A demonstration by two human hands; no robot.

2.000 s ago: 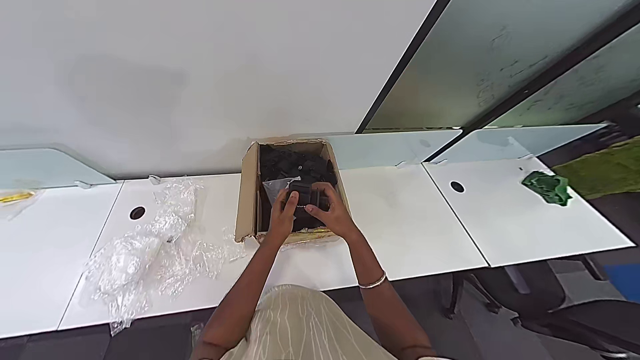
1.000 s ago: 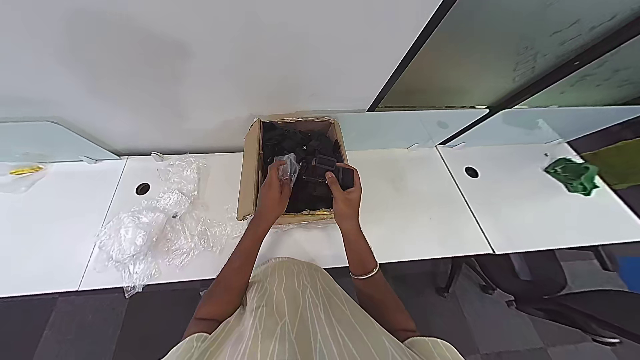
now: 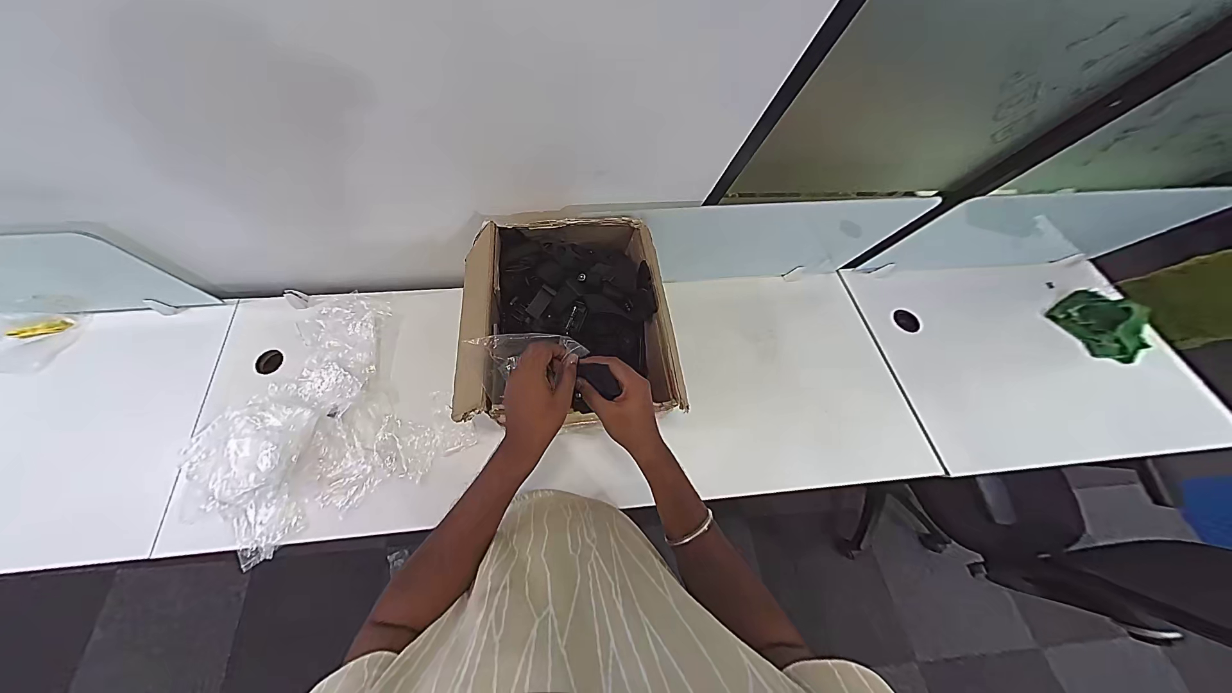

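An open cardboard box [image 3: 474,332] on the white desk holds many black items [image 3: 577,289], too jumbled to name singly. Over its near edge, my left hand [image 3: 539,395] pinches a clear plastic bag [image 3: 510,348] that spreads to the left across the opening. My right hand [image 3: 621,404], beside it and almost touching, grips a small black object [image 3: 601,379]. Whether part of that object sits inside the bag cannot be told, since fingers cover it.
Crumpled clear plastic wrapping [image 3: 260,448] lies left of the box. A green plastic bag [image 3: 1099,325] rests on the right desk, and a yellow item in clear plastic [image 3: 38,329] at the far left. Glass dividers line the back; a black office chair [image 3: 1020,520] stands at the lower right.
The black object in my right hand has moved toward my left hand, and the two hands are closer together. The clear bag is now spread out more at my left hand.
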